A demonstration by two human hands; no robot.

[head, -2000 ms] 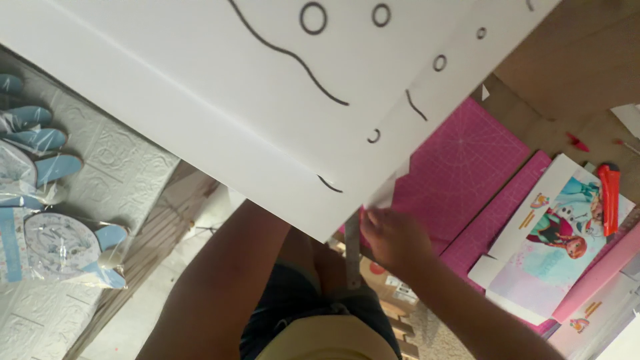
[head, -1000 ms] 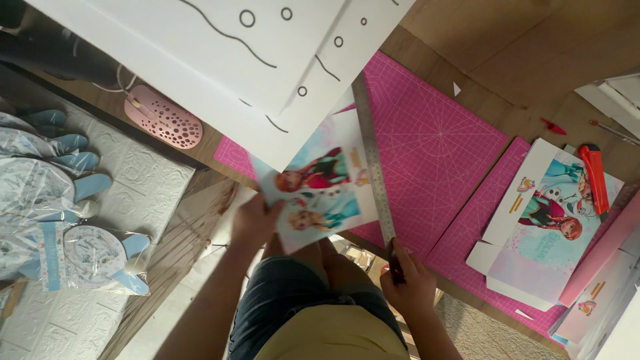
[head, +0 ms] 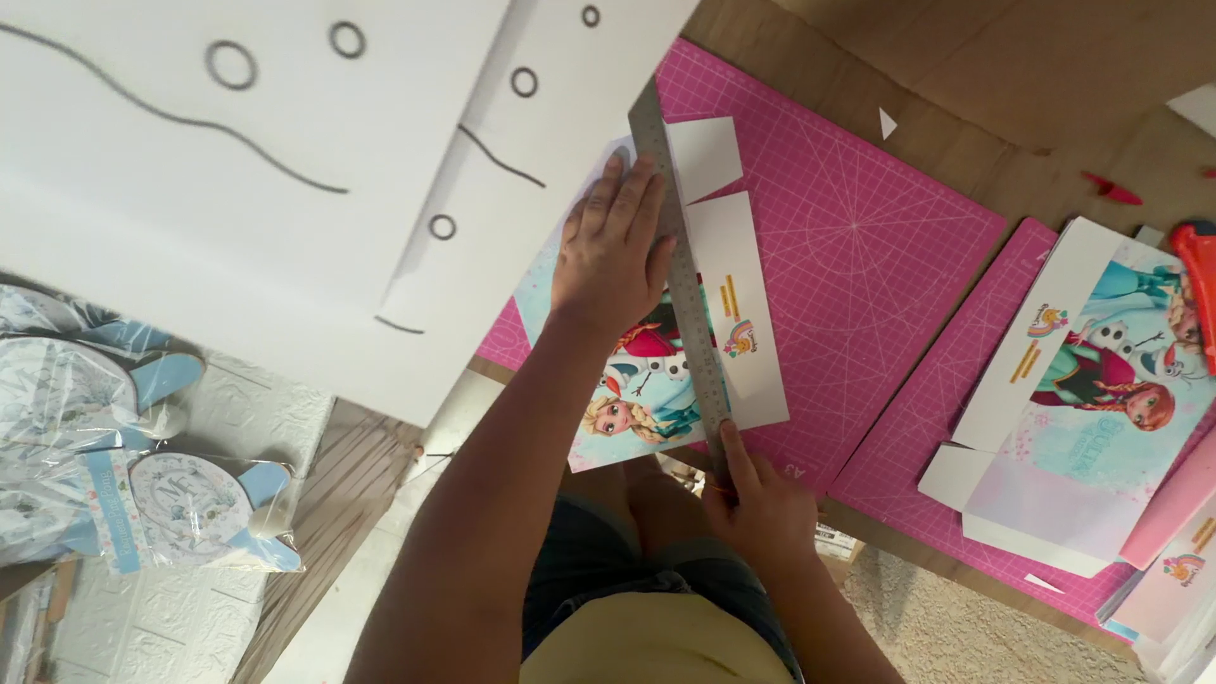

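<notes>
A printed paper box blank with cartoon figures (head: pixel 641 399) lies on the pink cutting mat (head: pixel 855 228). Across it runs a steel ruler (head: pixel 686 285), along the border between the picture and a white side panel. My left hand (head: pixel 613 242) lies flat over the blank's upper part, with its fingers spread at the ruler's left edge. At the ruler's lower end is my right hand (head: pixel 760 494), its fingers closed around a thin dark tool or handle that is mostly hidden; whether it also grips the ruler end I cannot tell.
A large white panel with drawn lines and circles (head: pixel 285 237) covers the upper left. On the right, a second mat (head: pixel 902 484) bears more printed blanks (head: pixel 1083 427) and a red-orange cutter (head: pixel 1199 285). Wrapped blue items (head: pixel 190 503) lie at left. Paper scraps (head: pixel 887 123) are on the wooden table.
My left hand has moved from the blank's lower left edge up onto its face. The blank and ruler now lie together on the mat. The view has shifted.
</notes>
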